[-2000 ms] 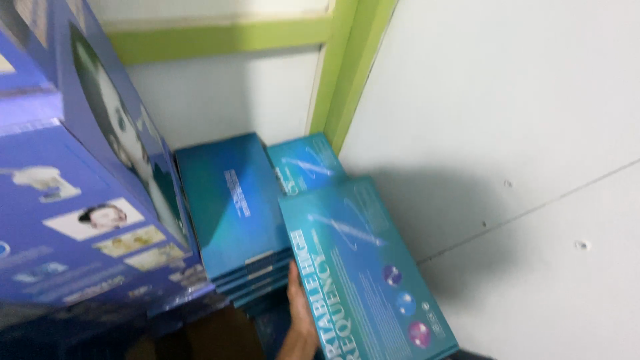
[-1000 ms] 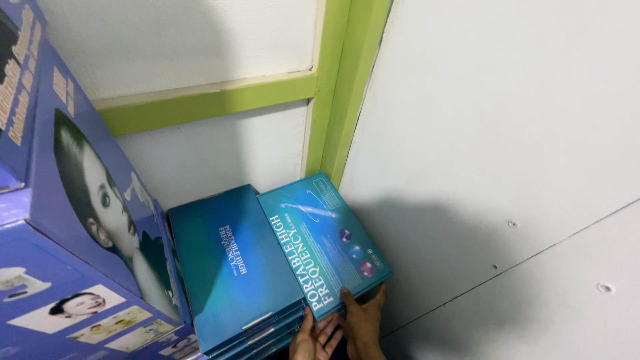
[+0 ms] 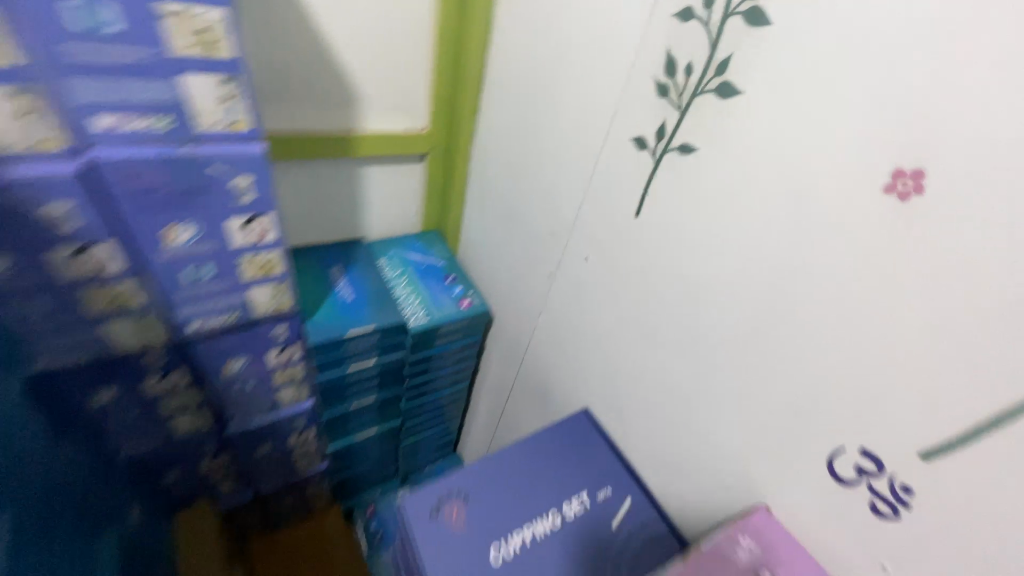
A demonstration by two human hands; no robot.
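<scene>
Neither of my hands shows in the head view. In the corner, a teal box with printed pictures [image 3: 432, 280] tops a tall stack of thin teal boxes. Close beside it on the left, a plainer dark teal box [image 3: 344, 292] lies flat on a second stack. Lower down and nearer, a dark blue cupping set box [image 3: 552, 512] sits tilted in view, its lid closed. A pink box [image 3: 752, 548] is partly visible at its right, cut off by the bottom edge. The picture is somewhat blurred.
Large purple cartons [image 3: 192, 240] are piled on the left. A brown cardboard box [image 3: 300, 536] lies low in shadow between piles. A white wall [image 3: 720, 320] with painted leaves and a flower bounds the right; a green frame [image 3: 456, 120] marks the corner.
The printed teal box, held in my left hand and then touched by both hands, now rests on the right stack. My hands have left the view, which has swung right and widened.
</scene>
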